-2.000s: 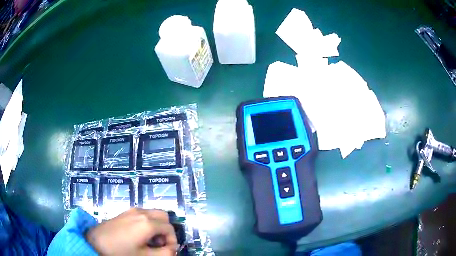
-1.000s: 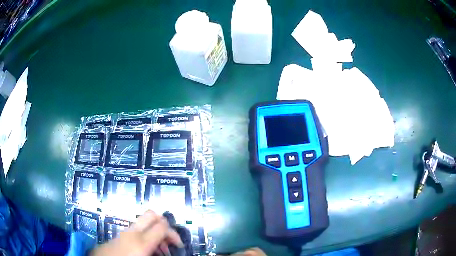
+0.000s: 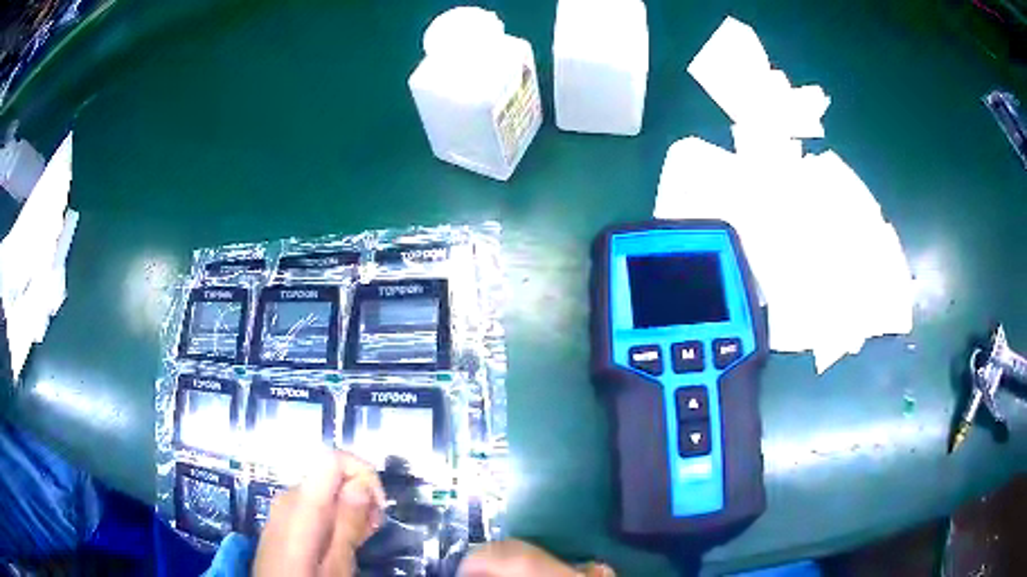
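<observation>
A shiny clear pack of black-framed TOPDON lens panels [image 3: 400, 323] lies left of centre. My left hand [image 3: 321, 513] is over its lower part, fingers bent close together; whether they grip anything cannot be told. A blurred dark item [image 3: 408, 502] shows just right of those fingers; its shape is unclear. My right hand [image 3: 535, 560] is at the bottom edge, mostly cut off, and its fingertips are hidden. A black tester with a blue face [image 3: 679, 378] lies face up right of the pack, its dark screen towards the far side. Neither hand touches it.
Two white bottles [image 3: 479, 101] stand at the far side. White wipes [image 3: 805, 242] lie beside the tester's upper right. An air blow gun [image 3: 982, 383] lies at the right edge. White sheets [image 3: 39, 265] are at the far left. The green bench [image 3: 259, 135] lies underneath.
The view has shifted, so the bench items sit further right. My right hand has come into view at the bottom. My left hand's fingers now show left of the dark item.
</observation>
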